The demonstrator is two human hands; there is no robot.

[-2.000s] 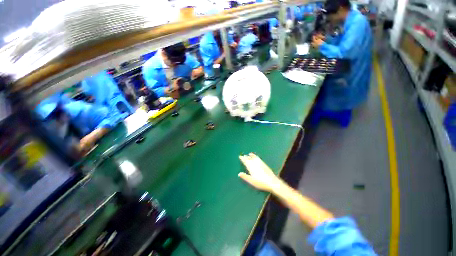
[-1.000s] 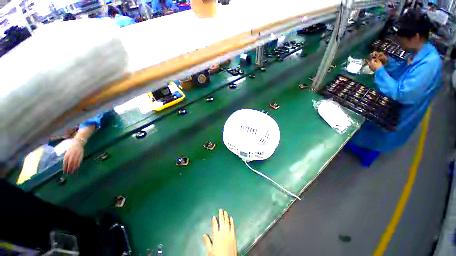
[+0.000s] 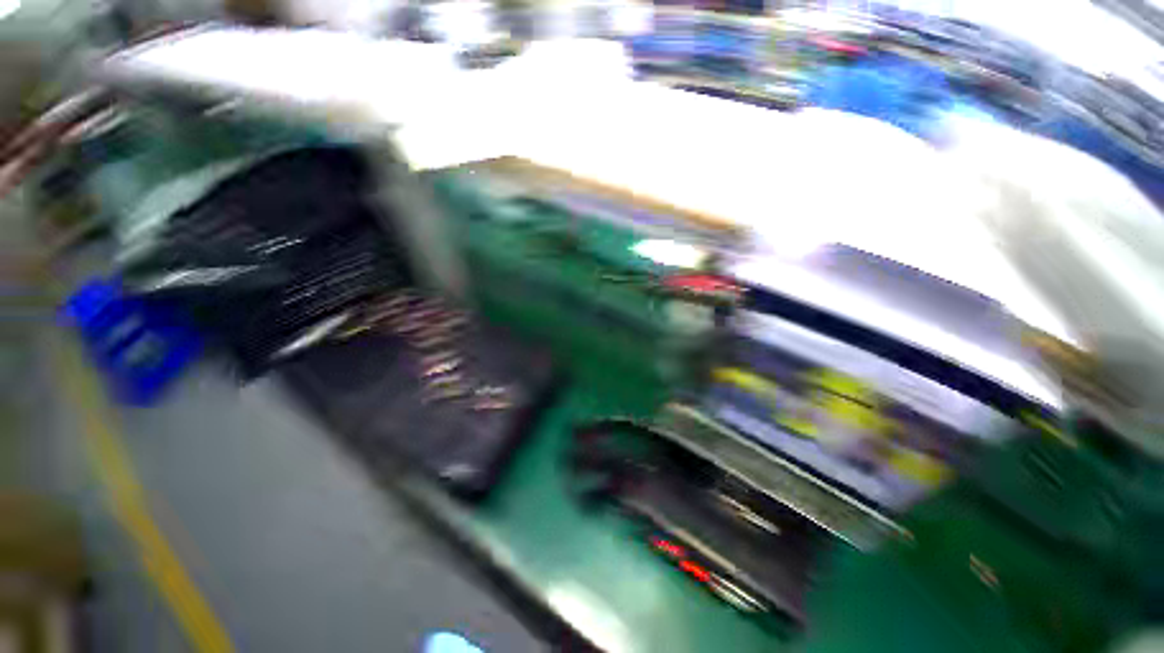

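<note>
The view is strongly blurred. Neither of my hands can be made out. A small light-blue patch, possibly a sleeve, shows at the bottom edge. Nearest in front is the flat black bench fixture (image 3: 715,523) with red digits, on the green bench. A clear guard (image 3: 785,475) stands over its far side. To its left lies a black blister tray (image 3: 428,389) with rows of small copper-coloured items. More black trays (image 3: 287,255) are stacked beyond it.
A work instruction board (image 3: 836,415) with yellow labels stands behind the fixture. A white-covered shelf (image 3: 715,153) runs above the bench. A blue plastic stool (image 3: 134,338) stands on the grey floor at left, near a yellow floor line (image 3: 147,536).
The view has swung to the left along the bench. The white fan, the other worker and my outstretched hand are out of view; the fixture, board and black trays have come in.
</note>
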